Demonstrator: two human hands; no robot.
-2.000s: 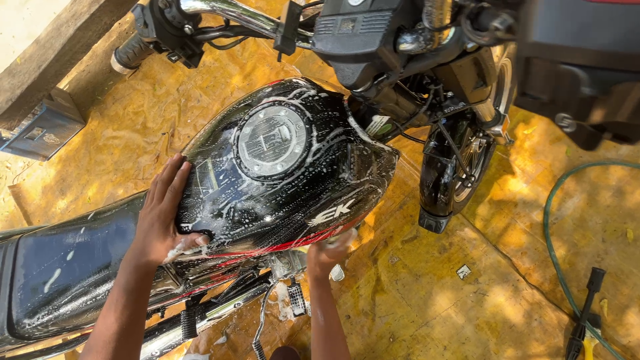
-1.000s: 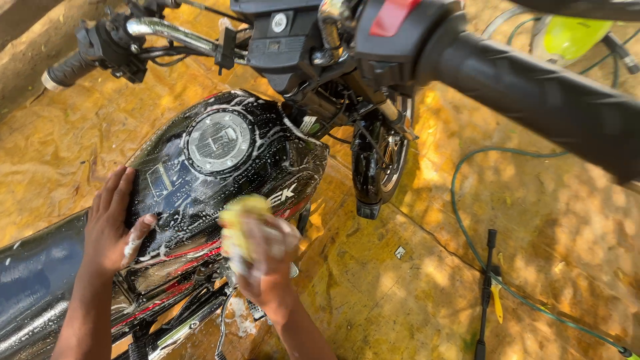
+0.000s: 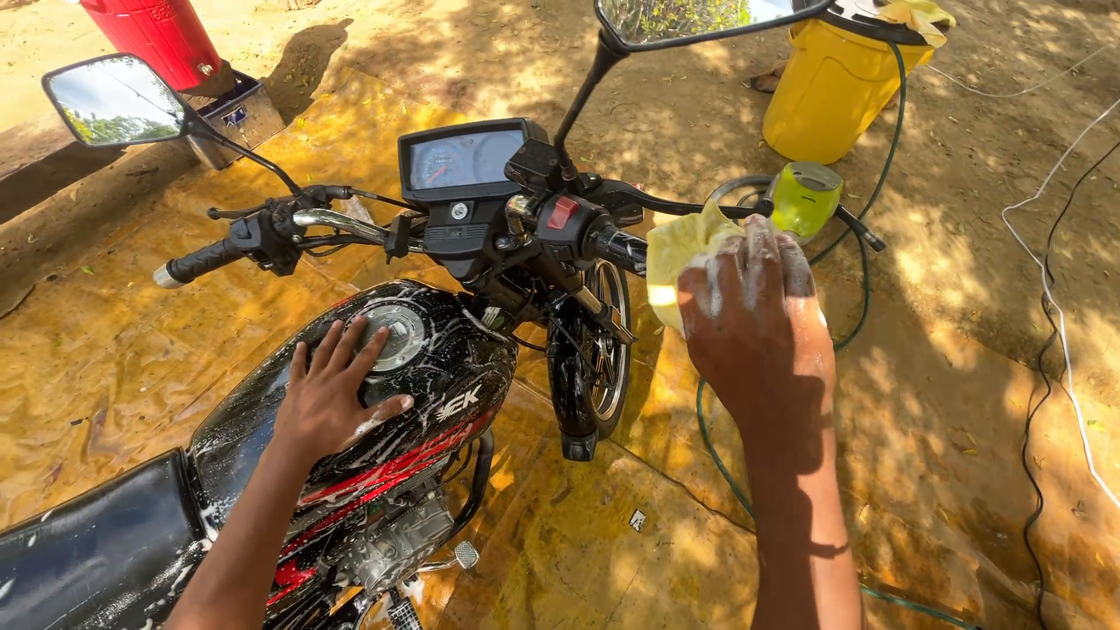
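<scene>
My left hand point(image 3: 328, 398) rests with fingers spread on the soapy black fuel tank point(image 3: 262, 394) of a motorcycle, its fingertips at the round metal fuel cap point(image 3: 398, 337). A wet yellow cloth point(image 3: 687, 254) is in my right hand point(image 3: 757, 306), held around the right handlebar grip point(image 3: 621, 249); suds coat those fingers, and the hand hides the grip's outer end. Left of that grip are a red switch point(image 3: 563, 213) and the instrument cluster point(image 3: 464, 159). The black seat point(image 3: 105, 534) carries streaks of foam.
Two mirrors point(image 3: 114, 101) stick up from the handlebar. Beyond the right grip stand a lime-green pressure washer point(image 3: 805, 199) and a yellow bin point(image 3: 831, 87). A green hose point(image 3: 713, 446) and cables point(image 3: 1041, 376) cross the ground. A red container point(image 3: 157, 39) stands at upper left.
My right hand, with the cloth, has moved from the side of the tank up to the right handlebar grip. My left hand has shifted forward on the tank to the fuel cap. The view has tilted up.
</scene>
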